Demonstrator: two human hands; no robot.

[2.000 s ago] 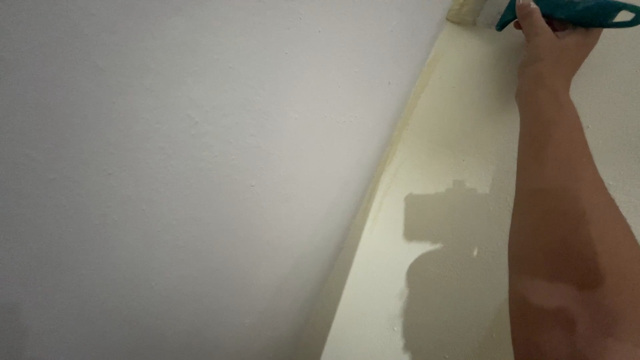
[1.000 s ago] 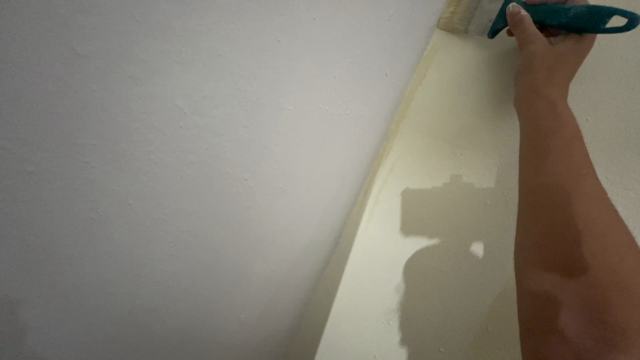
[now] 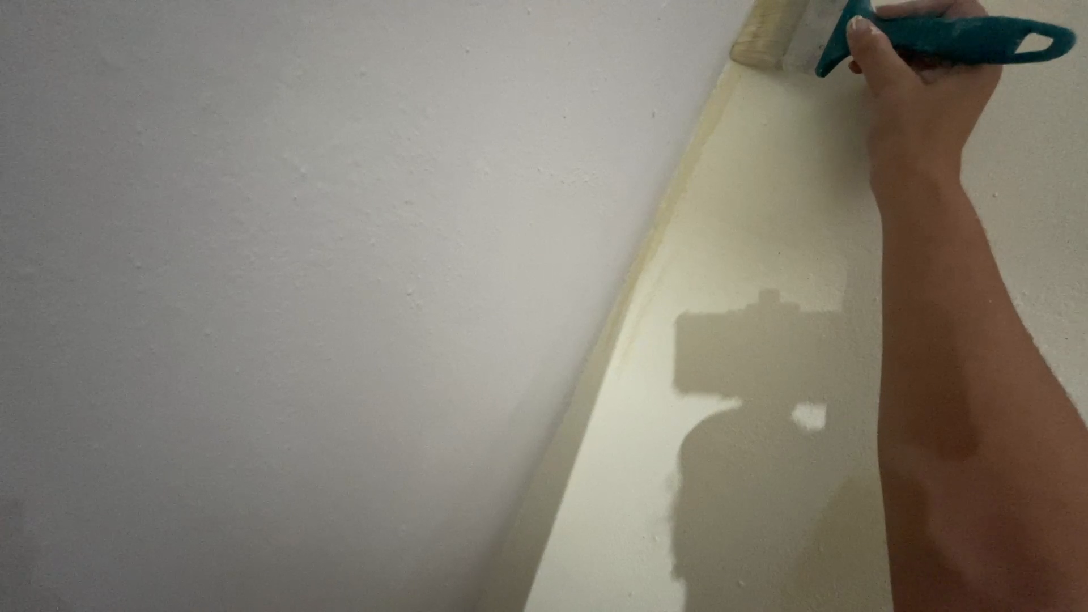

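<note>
At the upper right, my right hand (image 3: 922,64) is closed around the teal plastic handle of a flat paintbrush (image 3: 960,38), the thumb on the near side by the ferrule. The bristles point left and touch the pale yellow wall (image 3: 765,212) right at its corner line with the white surface. A darker yellow strip (image 3: 671,204) runs down that corner line below the bristles. The top edge of the view cuts off part of the brush head. My left hand does not show.
A white, slightly bumpy surface (image 3: 340,255) fills the left side and meets the yellow wall along a slanting corner. My forearm rises along the right. A shadow of a head with a device on it falls on the yellow wall.
The brush, cut off more at the top edge two seconds ago, now shows more of its bristles and handle. My right hand keeps its hold on it, near the same corner.
</note>
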